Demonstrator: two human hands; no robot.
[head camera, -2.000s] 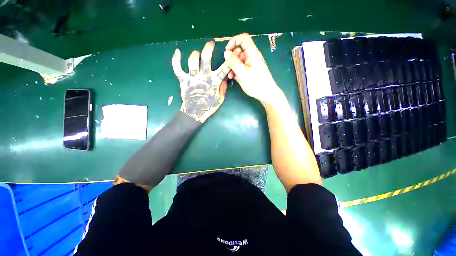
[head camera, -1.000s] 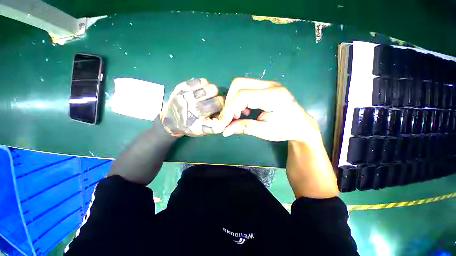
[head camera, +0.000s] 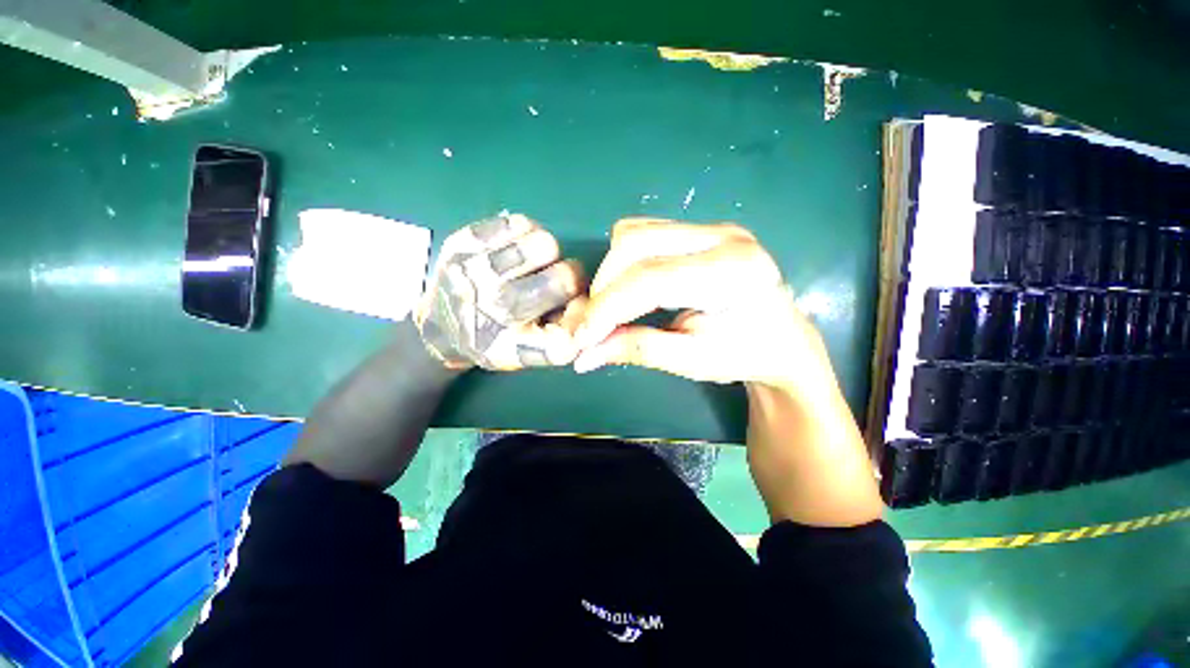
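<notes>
My left hand (head camera: 499, 294), covered in a grey pattern up the forearm, is curled with its fingers folded in, over the green work surface (head camera: 561, 144). My right hand (head camera: 685, 300) is bent towards it, and its thumb and fingertips are pinched at the left hand's thumb and index finger. The fingertips of both hands touch. Any small thing between them is hidden or too small to tell.
A black smartphone (head camera: 226, 236) and a white paper or cloth (head camera: 360, 262) lie left. Rows of black cases (head camera: 1037, 322) lie on a white sheet (head camera: 934, 215) at right. A blue crate (head camera: 124, 489) is lower left, a white post (head camera: 111, 50) upper left.
Since two seconds ago my left hand has gone from spread fingers to a curl, and both hands are lower in view. The view has shifted too. Over the last second the hands barely moved.
</notes>
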